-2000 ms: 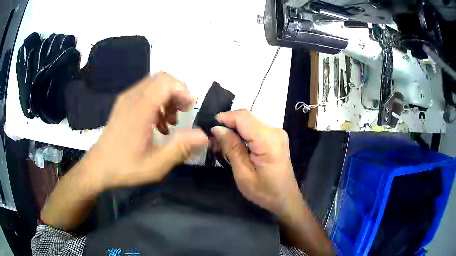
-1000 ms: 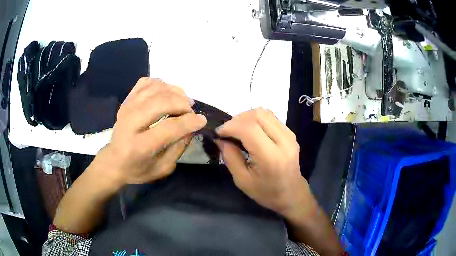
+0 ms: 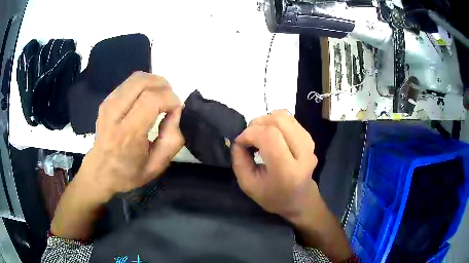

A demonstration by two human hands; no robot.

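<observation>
A small black fabric piece point(image 3: 210, 126) is stretched between my two hands, above the front edge of the white table. My left hand point(image 3: 136, 131) pinches its left edge between thumb and fingers. My right hand point(image 3: 275, 156) pinches its right edge. The piece looks slightly curved, with a small pale spot near its right side. Whether it is one layer or a sewn pouch, I cannot tell. The fingertips partly hide its edges.
A stack of sewn black pieces point(image 3: 50, 85) lies at the table's left, beside black cut panels point(image 3: 121, 56). The machine arm point(image 3: 313, 24) projects at upper right. A board with thin dark strips point(image 3: 334, 105) and a blue crate point(image 3: 406, 169) are at right.
The black piece was bunched and mostly covered by my fingers; it is now spread wider between my hands. My left hand has moved left, away from my right hand.
</observation>
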